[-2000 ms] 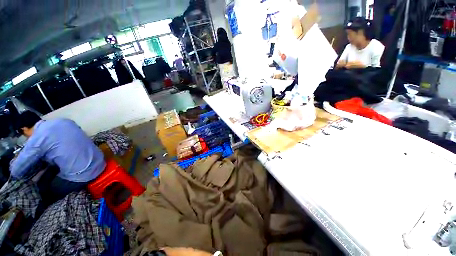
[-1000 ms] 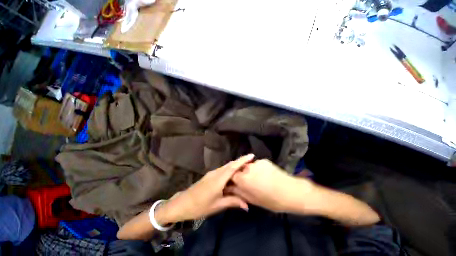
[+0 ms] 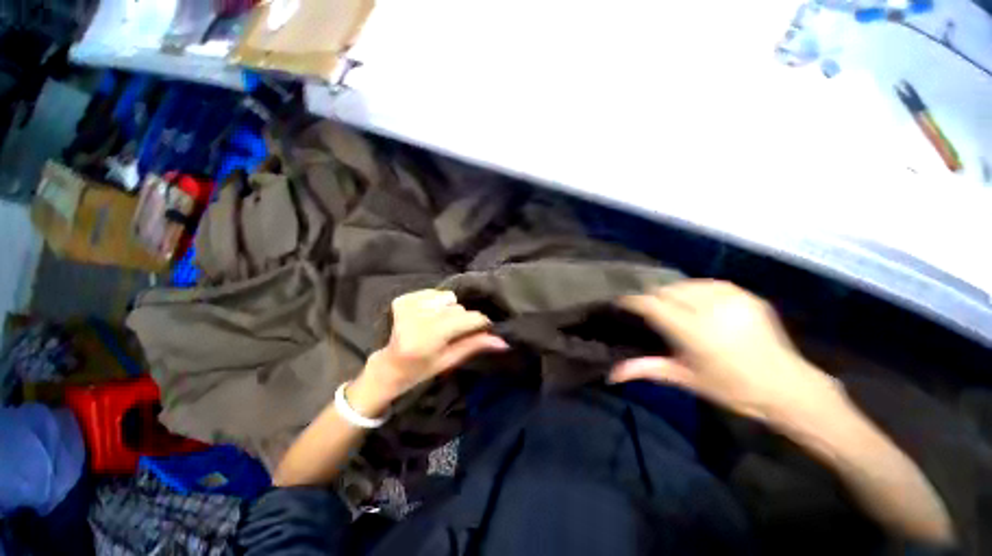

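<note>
A brown garment (image 3: 555, 291) lies across my lap, its opening edge stretched between my hands. My left hand (image 3: 430, 342), with a white bracelet at the wrist, pinches the left part of the edge with fingers curled. My right hand (image 3: 707, 348) is at the right part of the edge, fingertips on the cloth and thumb apart below it; the hand is somewhat blurred and its grip cannot be told clearly. The garment joins a brown heap (image 3: 250, 337) to the left, and where one ends cannot be told.
The white table (image 3: 609, 119) runs along the far side, with orange-black snips (image 3: 928, 125) on it. Left are a cardboard box (image 3: 93, 223), blue crates (image 3: 185, 130), a red stool (image 3: 120, 424), checked cloth (image 3: 163, 516) and part of a person in blue (image 3: 38, 456).
My hands have moved from close together to apart, my left hand left and my right hand right. The brown edge is now spread between them.
</note>
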